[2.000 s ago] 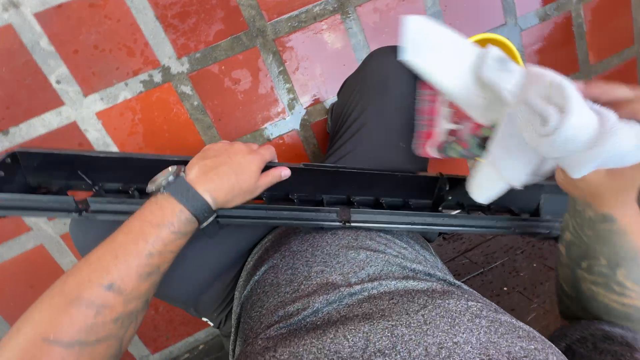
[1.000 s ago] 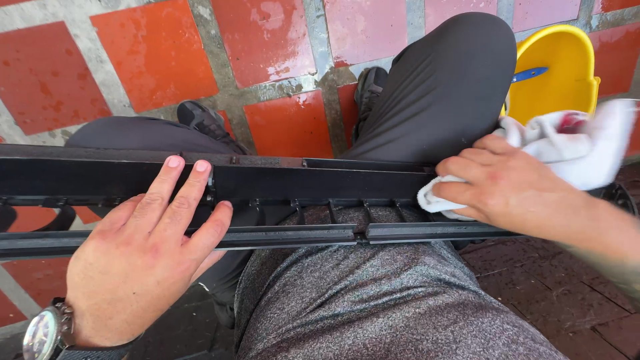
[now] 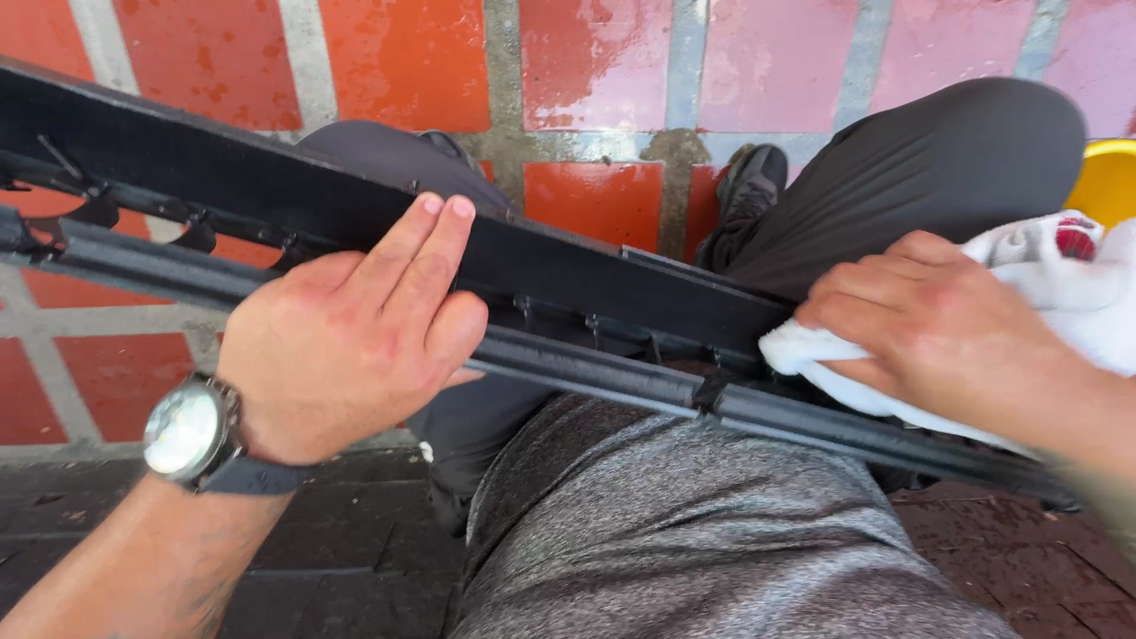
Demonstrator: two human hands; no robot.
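A long black plastic trim piece (image 3: 568, 275) with ribs and slots along its channel lies slantwise across my lap, its left end higher in the view. My left hand (image 3: 355, 328) rests on it left of the middle, two fingers stretched over the flat wall and the thumb near the rounded rail. My right hand (image 3: 932, 319) grips a white cloth (image 3: 1083, 297) and presses a folded part of it into the channel toward the right end. The rest of the cloth, with a red patch, hangs right of that hand. The fingertips under the cloth are hidden.
A yellow bucket (image 3: 1109, 182) stands beyond my right knee, partly cut off by the frame. Wet red tiles (image 3: 590, 209) with grey grout lie beyond my legs. My shoe (image 3: 753, 182) is on the tiles. Dark paving (image 3: 346, 550) lies nearer my seat.
The cloth, held up in the air two seconds ago, is now down on the trim under my right hand. My left hand lies flatter on the trim. The trim slants more than before.
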